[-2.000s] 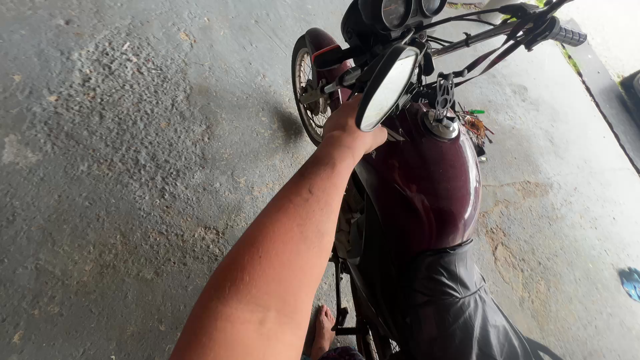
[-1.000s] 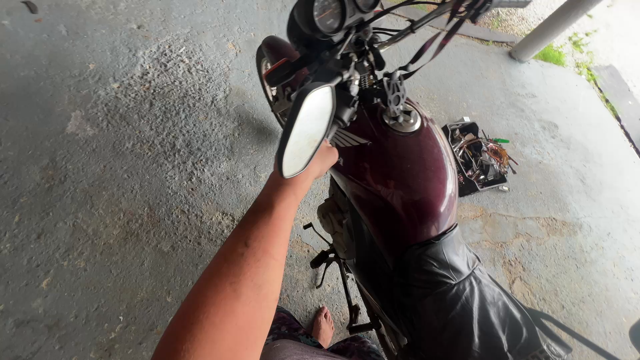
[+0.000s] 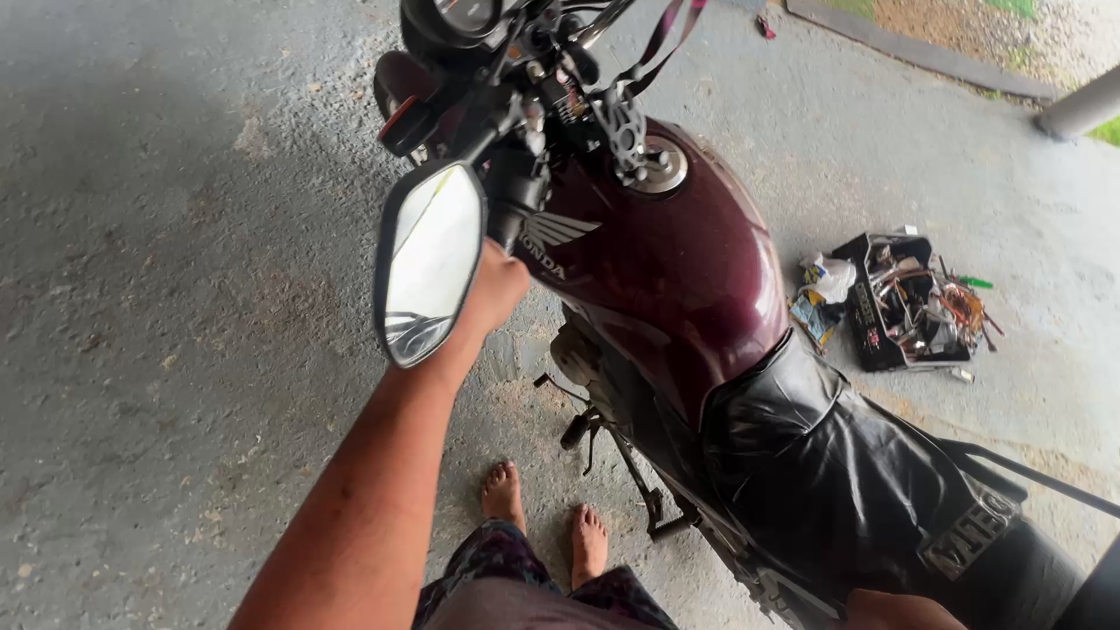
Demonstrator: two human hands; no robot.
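Observation:
My left hand [image 3: 500, 284] is at the left handlebar grip [image 3: 514, 197] of a motorcycle, partly hidden behind the mirror [image 3: 433, 262]; its fingers appear curled round the grip's end. Beside it is the dark red Honda fuel tank [image 3: 674, 271], with a round metal cap [image 3: 662, 166]. Keys or a metal fitting [image 3: 623, 131] hang over the cap. At the bottom edge, part of my right hand [image 3: 901, 610] lies at the rear of the black seat cover [image 3: 805, 464]; its fingers are not visible.
On the concrete floor right of the tank stands a black crate [image 3: 875, 324] of tools and wires, with plastic packets [image 3: 827, 280] beside it. My bare feet [image 3: 503, 494] are left of the motorcycle, near its foot peg [image 3: 669, 528]. A pole [image 3: 1081, 105] stands at the upper right.
The view has shifted toward the rear of the motorcycle. Part of my right hand now shows at the seat, where neither earlier frame shows it. My left hand remains near the handlebar.

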